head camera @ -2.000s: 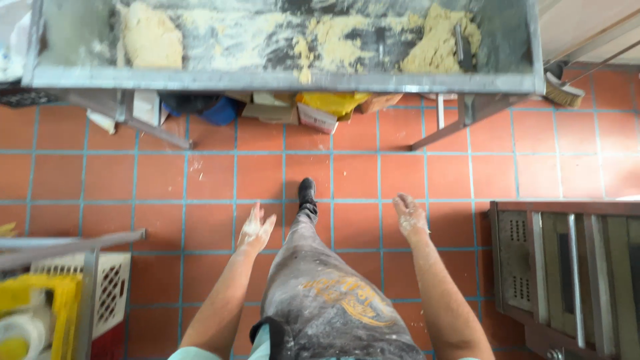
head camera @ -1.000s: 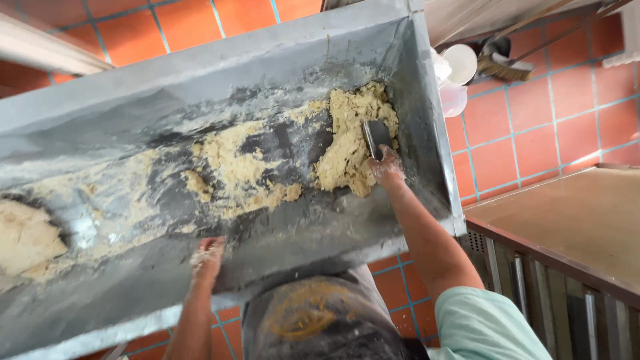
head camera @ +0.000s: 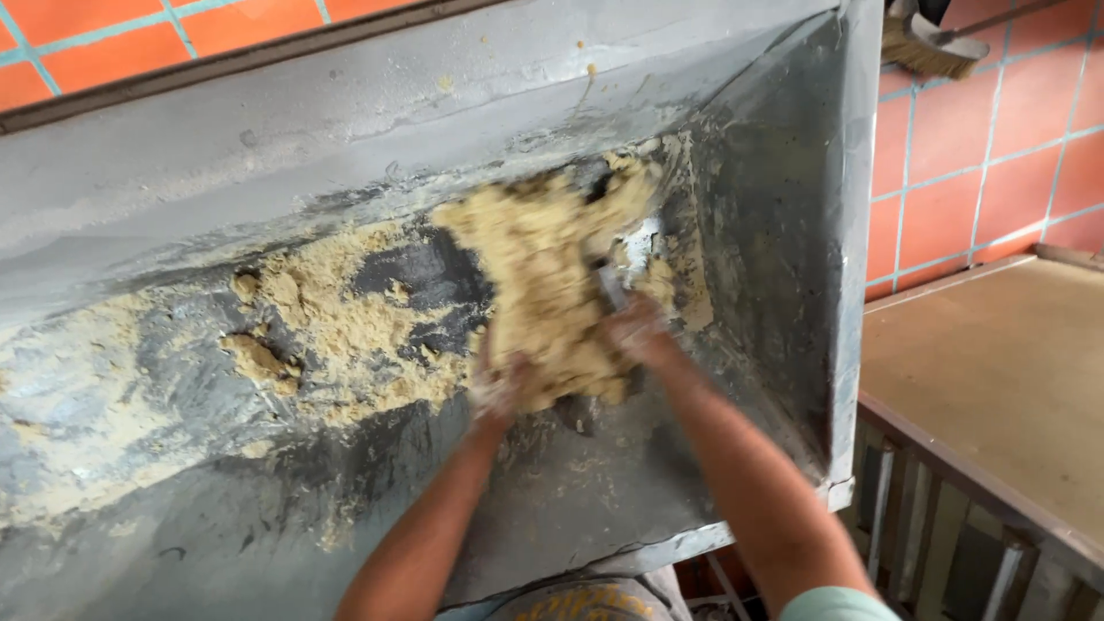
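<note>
A ragged mass of pale yellow dough lies near the right end of a metal trough, blurred by motion. My right hand grips a dough scraper by its top, its blade against the right side of the dough and partly hidden. Against the lower left edge of the mass is my left hand, floury and blurred, with its fingers partly hidden at the dough. Loose crumbly dough is spread along the trough bottom to the left, with a small lump beside it.
The trough's high sloping back wall and its right end wall enclose the dough. Beyond the right end are a brush on the tiled floor and a brown flat-topped unit. The trough's front rim is close to my body.
Both hands have come to the dough; my left hand was nearer the trough's front wall, away from the mass. The dough mass has shifted left from the end wall. The view is closer over the trough.
</note>
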